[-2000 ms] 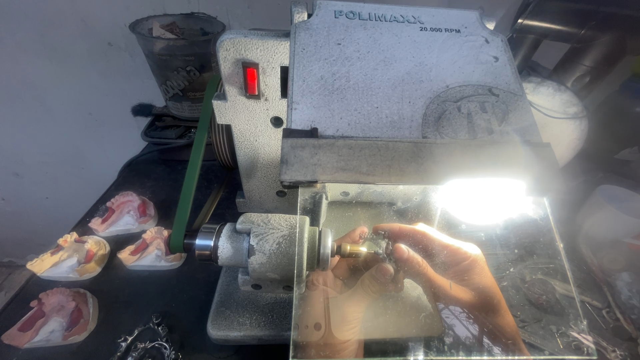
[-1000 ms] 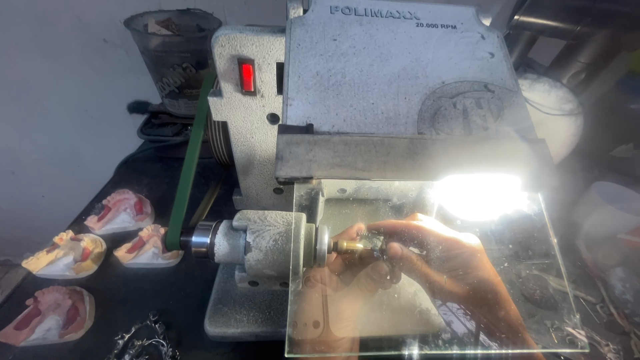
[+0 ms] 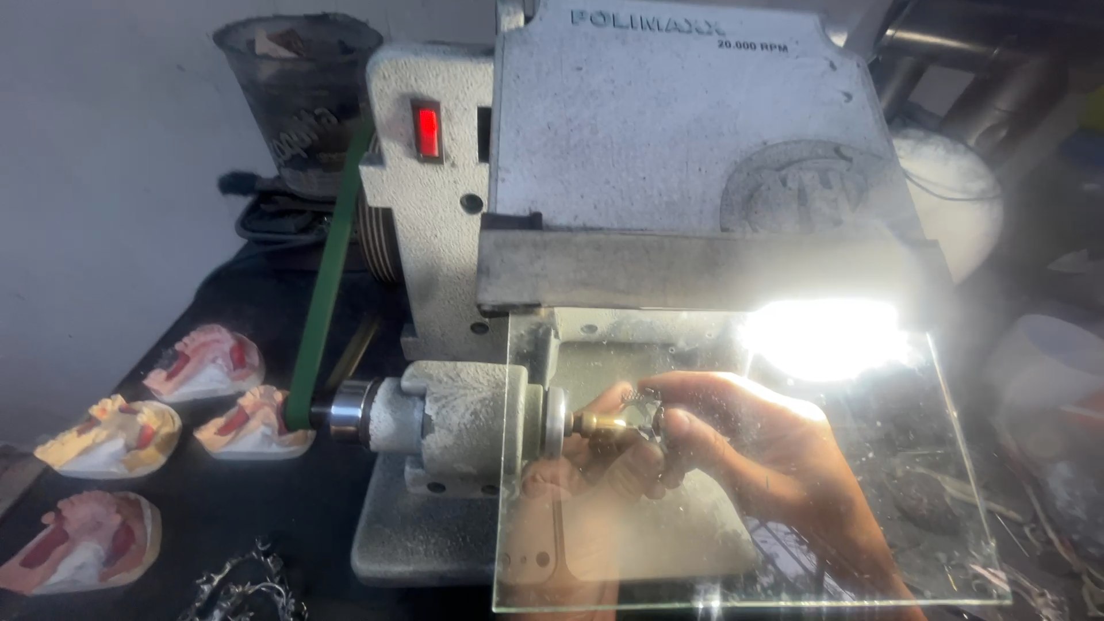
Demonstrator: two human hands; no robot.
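Behind a clear shield (image 3: 776, 552), both hands hold a small metal dental framework (image 3: 645, 414) at the brass-coloured spindle tip (image 3: 601, 423) of a bench polishing lathe (image 3: 470, 414). My right hand (image 3: 750, 440) grips the framework from the right between thumb and fingers. My left hand (image 3: 604, 483) comes up from below, its fingers around the spindle tip and on the framework's near side; glare and reflections partly veil it. A green drive belt (image 3: 332, 276) runs down to the spindle's pulley, and the red switch (image 3: 427, 132) is lit.
Several dental casts (image 3: 108, 435) in pink and yellow stand on the dark bench at left. More metal frameworks (image 3: 246, 586) lie at the near edge. A dark bucket (image 3: 297, 103) stands behind. A bright lamp (image 3: 828, 336) glares above the shield; a white container (image 3: 1048, 371) is at right.
The framework and the fingers on it have shifted and turned slightly at the spindle tip. Both hands stay at the same place behind the shield.
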